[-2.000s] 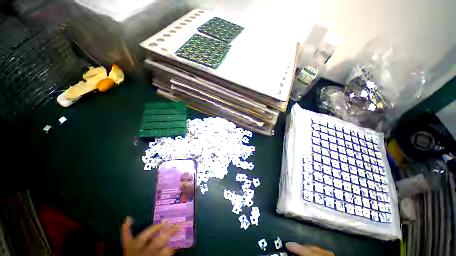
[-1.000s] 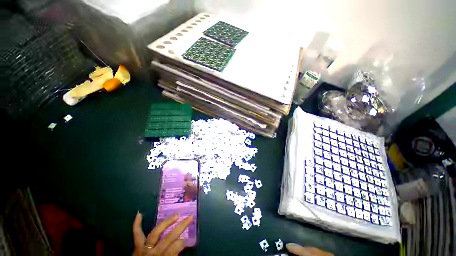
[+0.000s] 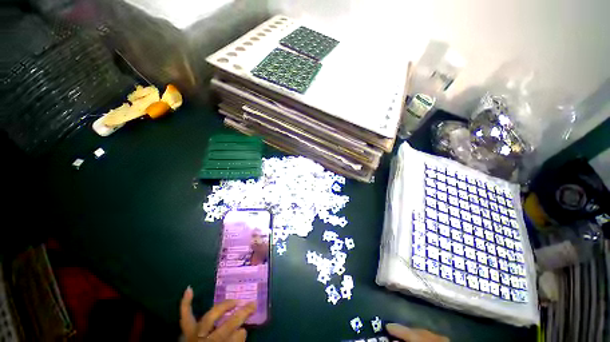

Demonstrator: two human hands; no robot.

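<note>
A smartphone [image 3: 244,264] with a lit pink-purple screen lies on the dark tabletop. My left hand [image 3: 217,324] is at the bottom, fingers spread, with fingertips on the lower screen; it grips nothing. My right hand [image 3: 418,334] is cut off by the bottom edge; only a finger or so shows, beside a few white square pieces [image 3: 356,325]. A strip of white squares partly shows below them, cut off by the edge. Whether my right hand holds it cannot be told. A loose heap of white square pieces [image 3: 294,190] lies behind the phone.
A plain green panel [image 3: 233,157] lies beside the heap. A layered sheet stack [image 3: 361,93] with two green PCB panels [image 3: 287,69] stands behind. At right, a white padded stack [image 3: 396,267] bears a grid of white squares [image 3: 471,234]. Orange peel [image 3: 137,109] lies far left.
The whole view has shifted, so things sit slightly farther right. My left fingers have moved over the lower screen. More of the strip of squares shows beside my right hand.
</note>
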